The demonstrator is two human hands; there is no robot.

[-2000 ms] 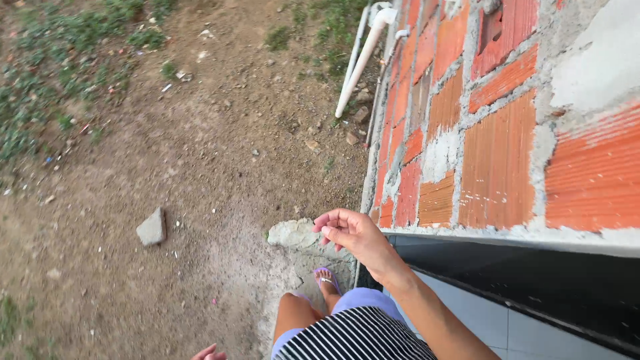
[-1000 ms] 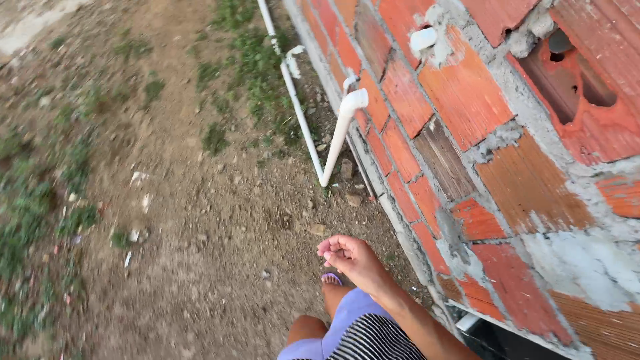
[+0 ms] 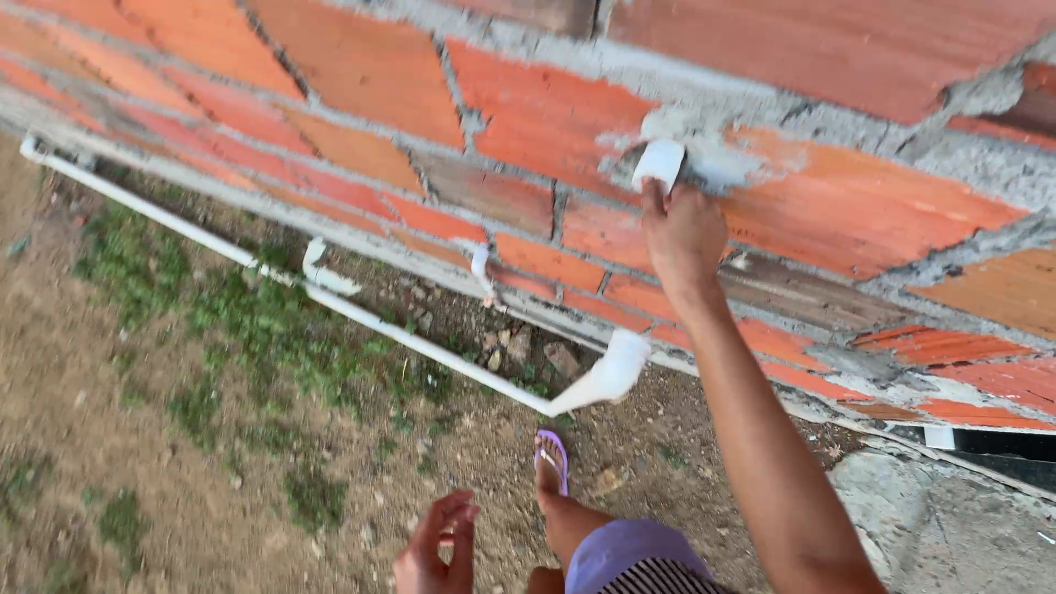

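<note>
A short white plastic pipe end (image 3: 660, 163) juts from a patch of mortar in the hollow-brick wall (image 3: 544, 124). My right hand (image 3: 685, 231) is at it, with a finger touching its lower rim; whether the fingers close on it is hard to tell. Low at the bottom of the view, my left hand (image 3: 437, 544) hangs over the dirt with its fingers curled apart, holding nothing. Between my hands and the wall's foot, a white elbow pipe fitting (image 3: 623, 363) rises from the end of a long white pipe (image 3: 421, 346).
The long pipe runs along the ground beside the wall, with a smaller white elbow pipe (image 3: 318, 268) and a bent white pipe stub (image 3: 481, 264) near it. Stones (image 3: 520, 342) and weeds (image 3: 313, 495) dot the dirt. A concrete slab (image 3: 949, 520) lies at lower right.
My right hand has moved out to the pipe end in the wall; one second ago it was in the air above the dirt. The view has swung toward the wall. My left hand has come into view.
</note>
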